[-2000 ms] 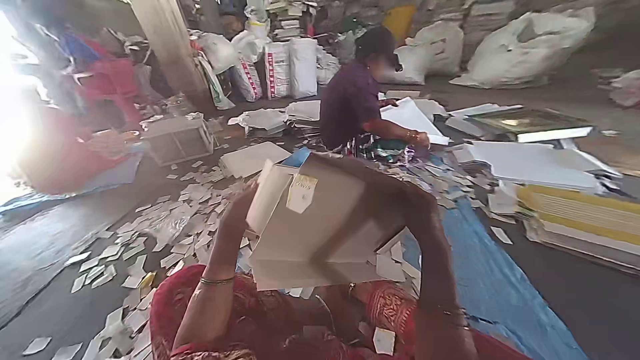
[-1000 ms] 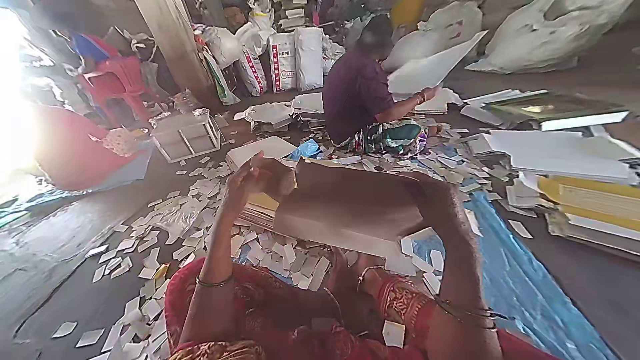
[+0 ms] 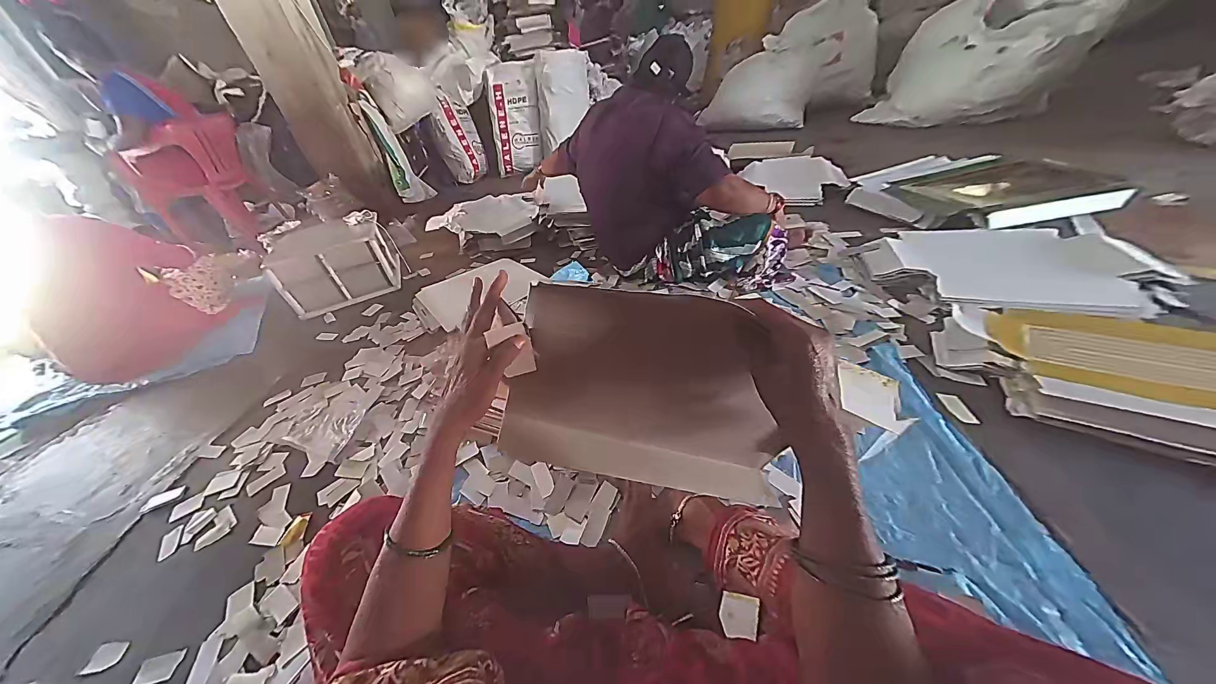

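Observation:
A wide brown-grey sheet of card or paper (image 3: 646, 380), with a paler strip along its lower edge, hangs in front of me above my lap. My right hand (image 3: 793, 370) grips its right end. At the left end is my left hand (image 3: 480, 351), fingers raised and spread, with a small pale paper piece (image 3: 505, 334) at the thumb; whether that hand grips anything is unclear. Behind the sheet lies a pale flat stack (image 3: 489, 290), partly covered. Many small cut paper pieces (image 3: 370, 418) are scattered around my legs.
A co-worker (image 3: 646, 171) sits ahead among papers. Sheet stacks (image 3: 1026, 271) and a yellow-edged stack (image 3: 1111, 356) lie right, beside a blue tarpaulin (image 3: 969, 513). A framed box (image 3: 332, 266), a red plastic chair (image 3: 195, 157) and a post (image 3: 304, 85) stand left. Sacks (image 3: 518, 114) are behind.
The folded card seen earlier now shows as a broad sheet face. My left hand's fingers have spread at its left end. The co-worker has lowered the large white sheet held up a second ago.

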